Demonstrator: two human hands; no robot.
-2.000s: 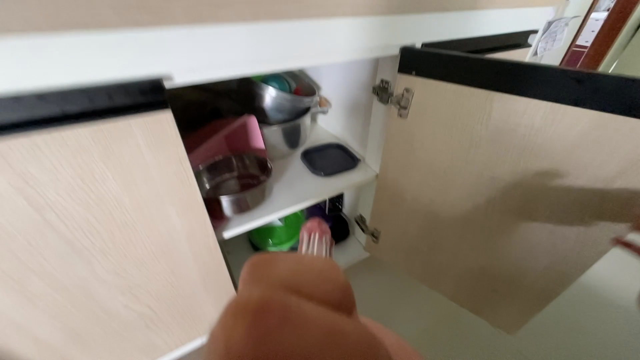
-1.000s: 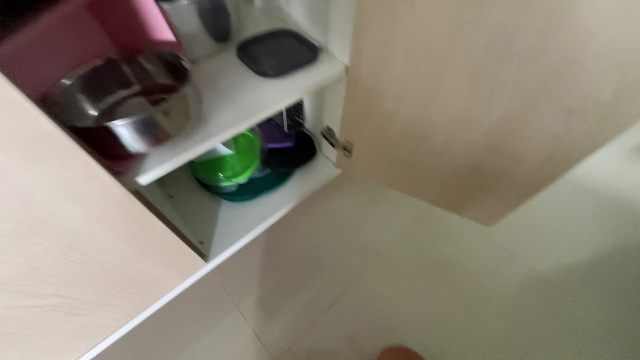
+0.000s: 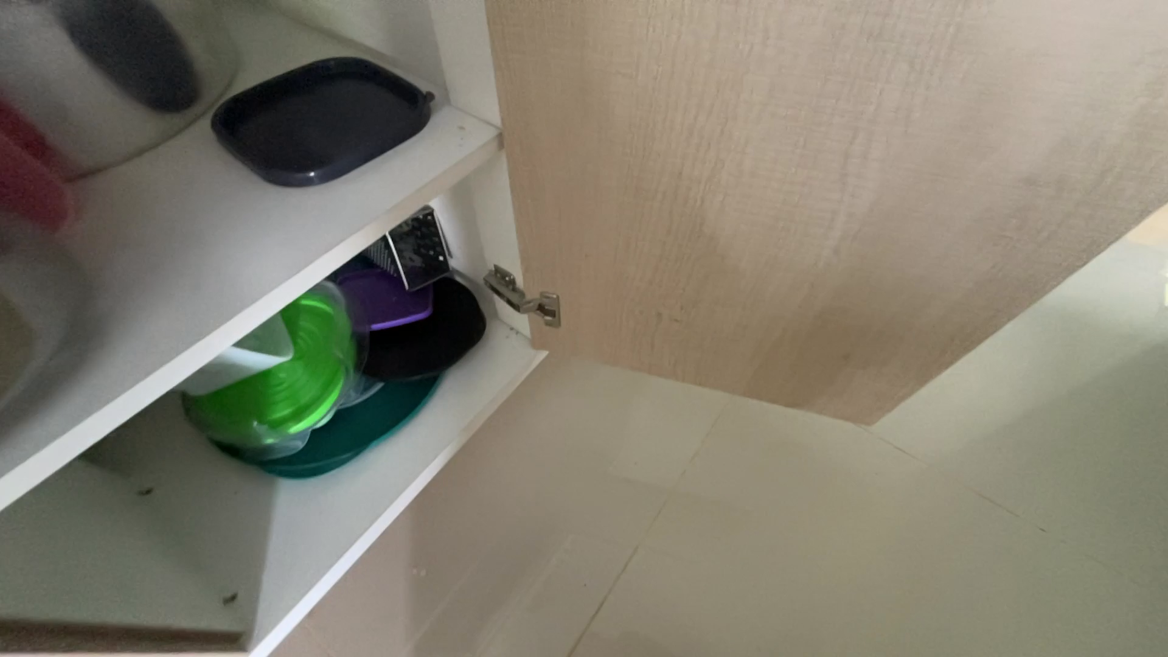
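Note:
Neither of my hands shows in the head view now. A dark plastic lid (image 3: 324,119) lies on the cabinet's upper shelf, near the right side wall. Under that shelf, a bright green plastic lid (image 3: 306,365) with clear plastic around it leans on a teal round lid or plate (image 3: 365,433). Beside them are a purple plastic lid (image 3: 392,297) and a black round item (image 3: 433,333). A metal grater (image 3: 420,248) stands behind the purple lid, at the back right.
The wood-patterned cabinet door (image 3: 776,182) stands swung out at the right, on a metal hinge (image 3: 522,297). Blurred containers (image 3: 119,82) fill the upper shelf's left part. The upper shelf's front edge (image 3: 228,333) juts over the lower items. Pale floor tiles (image 3: 730,538) lie below.
The view has moved down and closer to the lower shelf. A hand in front of the cabinet two seconds ago, seen only as a fingertip at the bottom edge one second ago, is out of view.

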